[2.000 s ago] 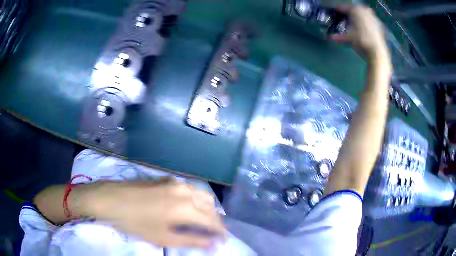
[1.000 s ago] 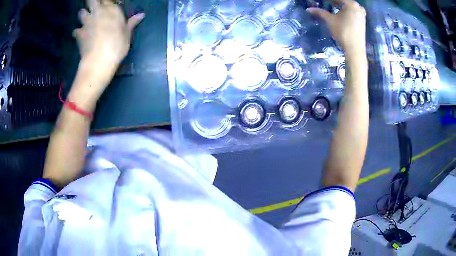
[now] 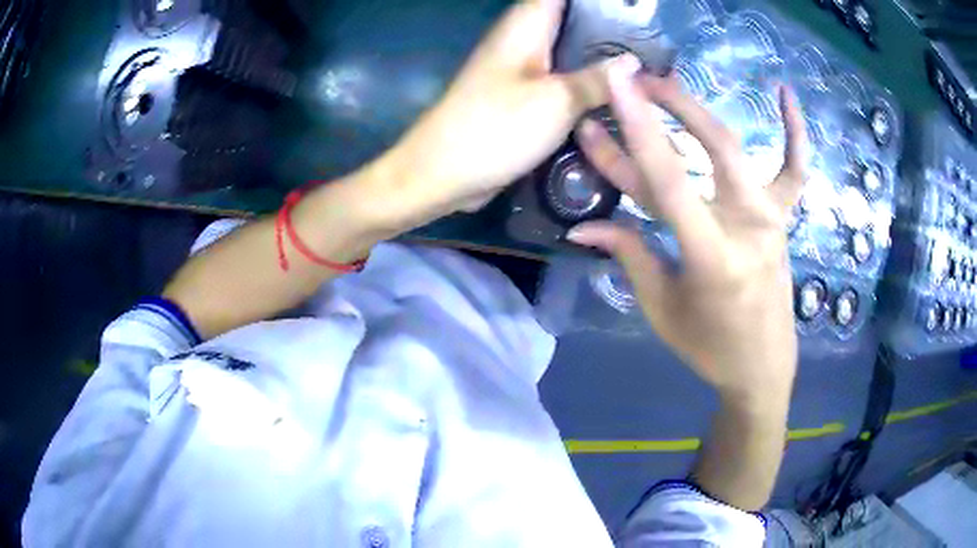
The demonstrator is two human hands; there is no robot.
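Note:
A dark holder strip point(image 3: 538, 219) lies at an angle on the green bench edge, partly under both hands. A round unit point(image 3: 576, 184) with a black ring and bright centre sits at its near end. My left hand point(image 3: 482, 128) holds the strip from its left side, thumb across it; its other fingertips are hidden. My right hand point(image 3: 712, 230) is over the strip's right side, fingers spread, with thumb and a finger on either side of the round unit; contact is unclear. A clear blister tray point(image 3: 846, 177) with round units in some pockets lies right, partly behind my right hand.
Another large strip point(image 3: 139, 102) lies on the green bench point(image 3: 332, 139) at left, beside a dark ribbed stack point(image 3: 252, 80). A second filled clear tray point(image 3: 948, 252) is at far right. Grey floor with a yellow line point(image 3: 632, 445), black cables and white boxes show below right.
Both hands have come together over a strip now in front of me. Left hand moved right from the bench; right hand came off the tray. The view has shifted, and the tray appears further right.

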